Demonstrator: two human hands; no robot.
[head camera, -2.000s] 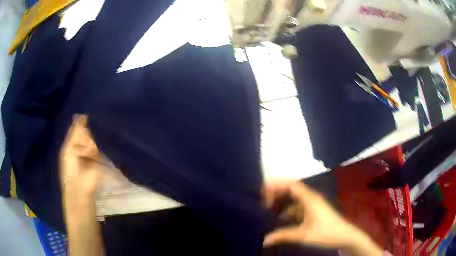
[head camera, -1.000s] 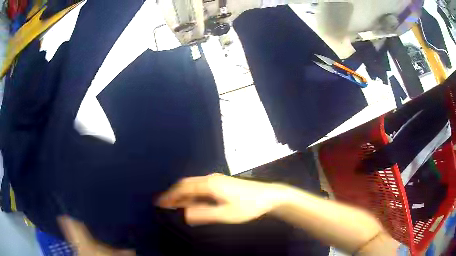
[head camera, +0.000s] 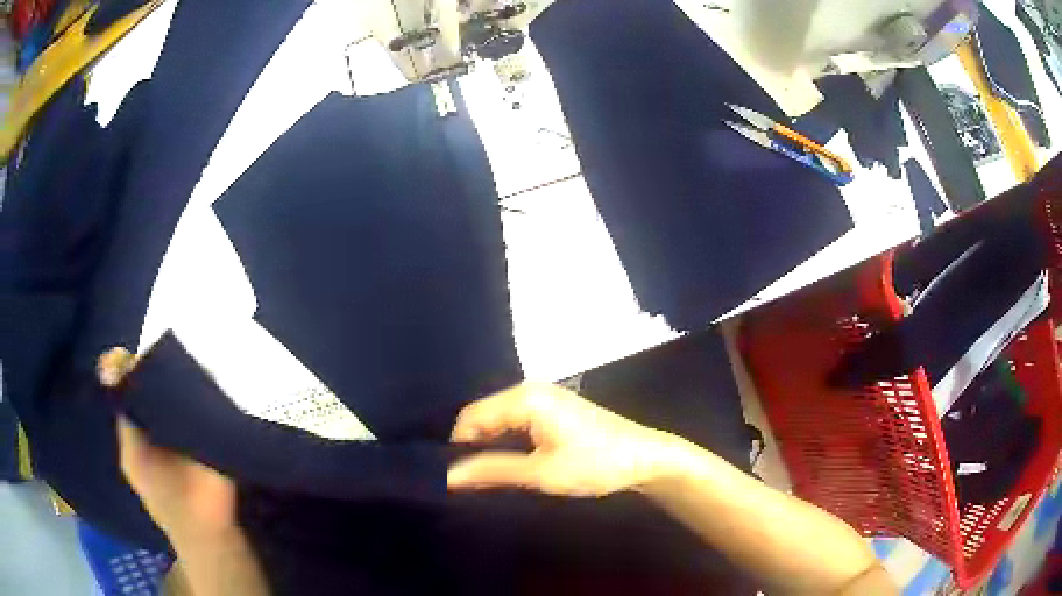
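Observation:
A dark navy panel lies on the white table, its far end close to the presser foot. Its near part is lifted at the table's front edge. My left hand, blurred, holds the corner of a dark folded edge at the lower left. My right hand pinches the same dark cloth near the lower middle, thumb below and fingers above. More dark cloth lies bunched at the left.
A second navy panel lies at the right with thread snips on it. The machine head is at the top. Dark scraps lie far right. A red basket stands lower right, a blue basket lower left. Yellow cloth is upper left.
My left hand has risen from the lower edge and now holds up a cloth edge. My right hand moved left and closed on the cloth. The near part of the panel is raised, uncovering more table.

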